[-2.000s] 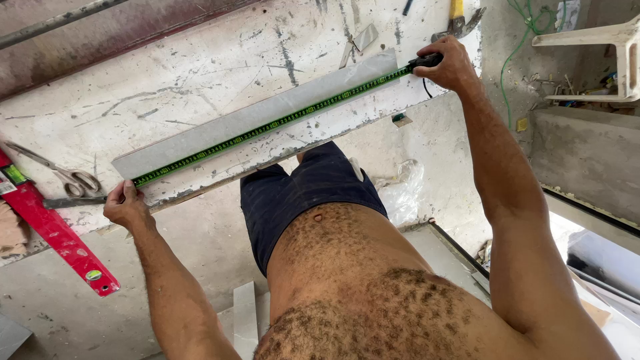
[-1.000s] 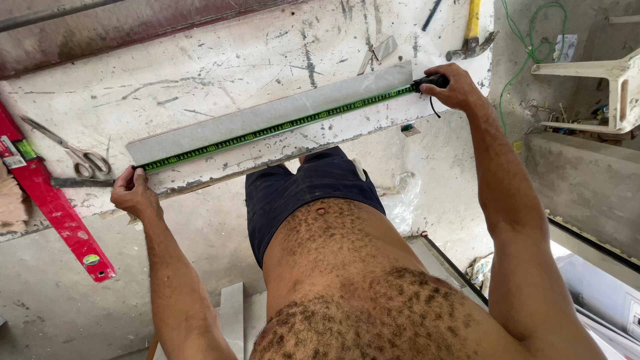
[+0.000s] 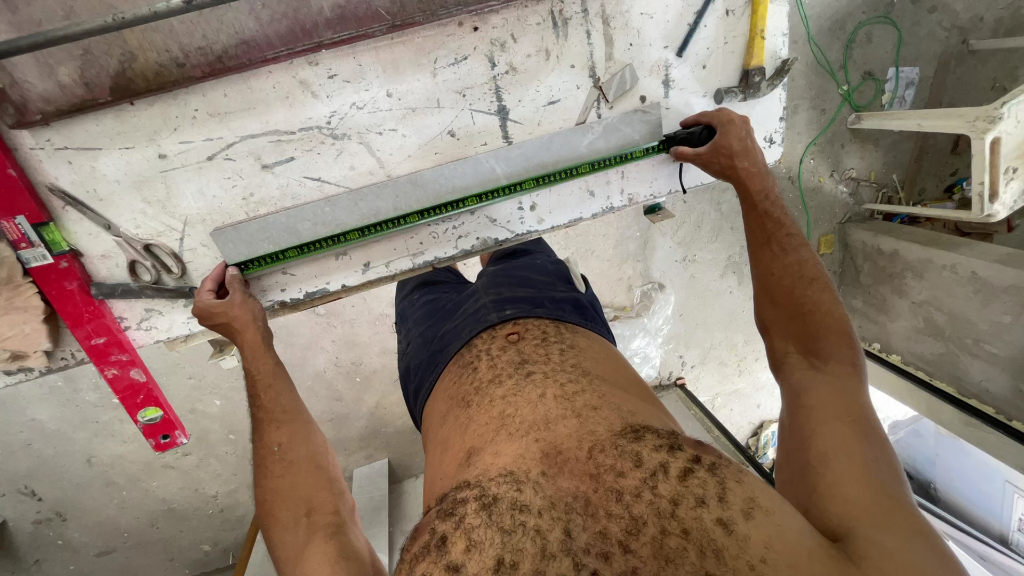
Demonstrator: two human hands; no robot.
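Note:
A green tape measure blade lies stretched along the near long edge of a narrow grey tile strip on the worn white table. At the blade's left end, my left hand pinches its tip by the strip's corner. My right hand grips the black tape measure case just beyond the strip's right end, and a black wrist cord hangs from it. Left of the strip lie metal scissors and a dark flat bar, whose end is close to my left hand.
A red spirit level juts over the table's front edge beside a tan cloth. A yellow-handled claw hammer, a dark thin rod and tile offcuts lie behind. A white plastic stool and green cord are at right.
Both hands hold the tape along the strip as before. The view has shifted slightly; no other plain change shows.

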